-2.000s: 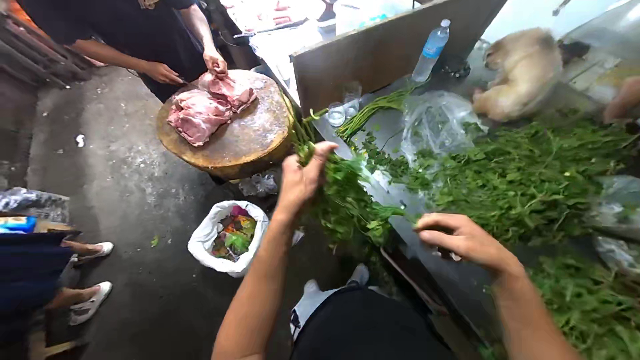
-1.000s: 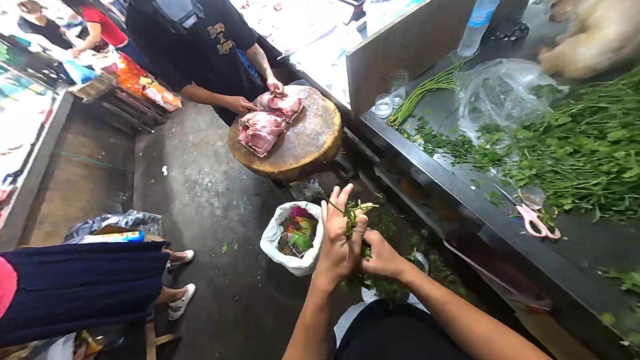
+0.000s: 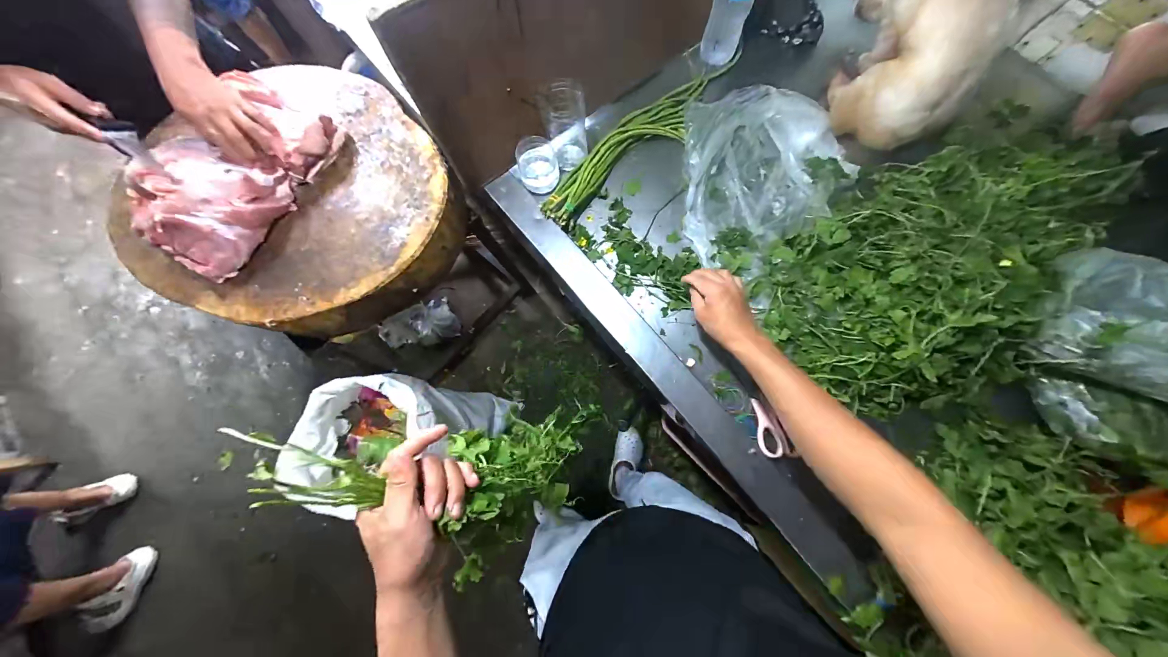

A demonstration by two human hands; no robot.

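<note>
My left hand (image 3: 411, 502) is closed round a bunch of leafy green herbs (image 3: 511, 465), stems pointing left and leaves right, above a white-lined waste container (image 3: 315, 411). My right hand (image 3: 721, 306) is over the metal table (image 3: 620, 319), its fingers on sprigs at the left end of a large herb pile (image 3: 903, 283); whether they grip a sprig is hard to tell. Pink-handled scissors (image 3: 771, 429) lie by the table edge, below my right forearm. A bundle of long green beans (image 3: 630, 137) and a clear plastic bag (image 3: 753, 164) lie beyond my right hand.
At the upper left a person's hands, one with a knife (image 3: 123, 137), work on raw meat (image 3: 219, 201) on a round wooden chopping block (image 3: 365, 228). Drinking glasses (image 3: 538, 169) stand at the table corner. A light-furred animal (image 3: 922, 73) lies at the back. Another person's feet (image 3: 119, 584) are at lower left.
My hands were together at the bunch one second ago; now they are apart, the left with the herbs over the waste container, the right out over the table. The view has swung right.
</note>
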